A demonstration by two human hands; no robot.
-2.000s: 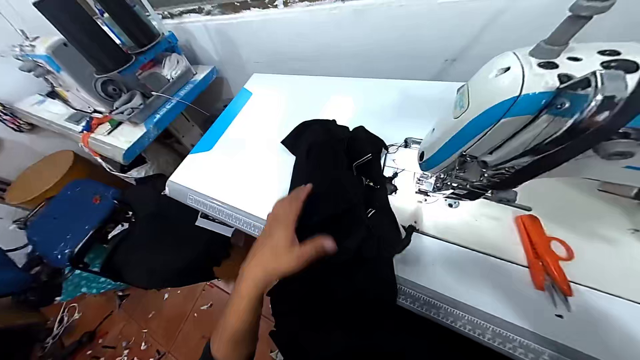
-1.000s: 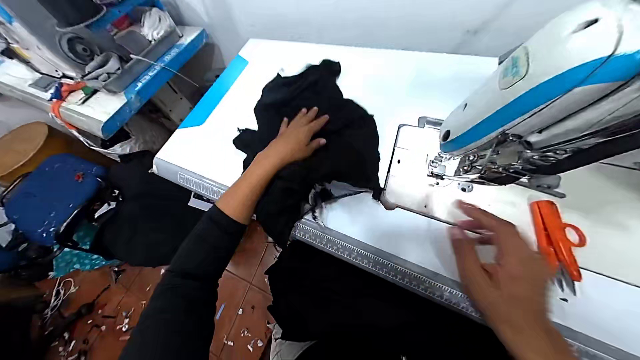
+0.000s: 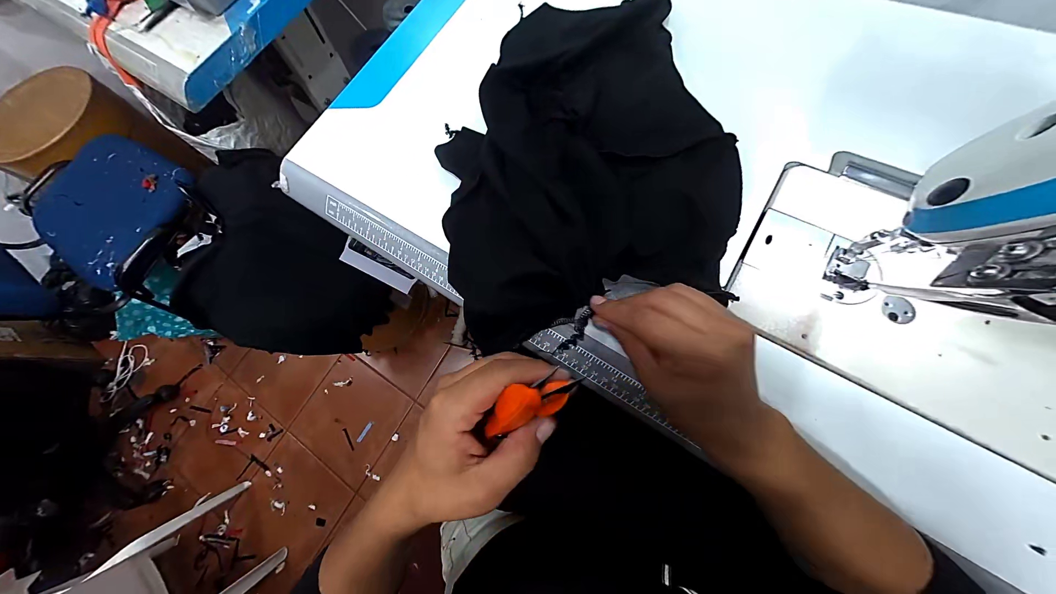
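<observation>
Black fabric (image 3: 594, 157) lies bunched over the front edge of the white sewing table (image 3: 825, 49). My right hand (image 3: 685, 363) pinches a thread chain (image 3: 579, 323) at the fabric's lower edge between thumb and fingers. Just below and to the left, my left hand (image 3: 483, 437) is closed around orange-handled thread snips (image 3: 528, 406). Their dark blades point toward the thread chain and stand slightly apart. Whether the blades touch the thread cannot be told. To the right of the fabric is the needle area of an industrial sewing machine (image 3: 982, 223).
A ruler strip (image 3: 396, 247) runs along the table's front edge. At left stand a blue chair (image 3: 107, 206), a round brown container (image 3: 58, 115) and another workstation (image 3: 165, 49). More black fabric (image 3: 272, 256) hangs beside the chair. Scraps litter the tiled floor (image 3: 330, 421).
The orange snips, earlier on the table right of the needle area, are now in my left hand. That hand has left the top of the fabric, and my right hand has come to the fabric's edge.
</observation>
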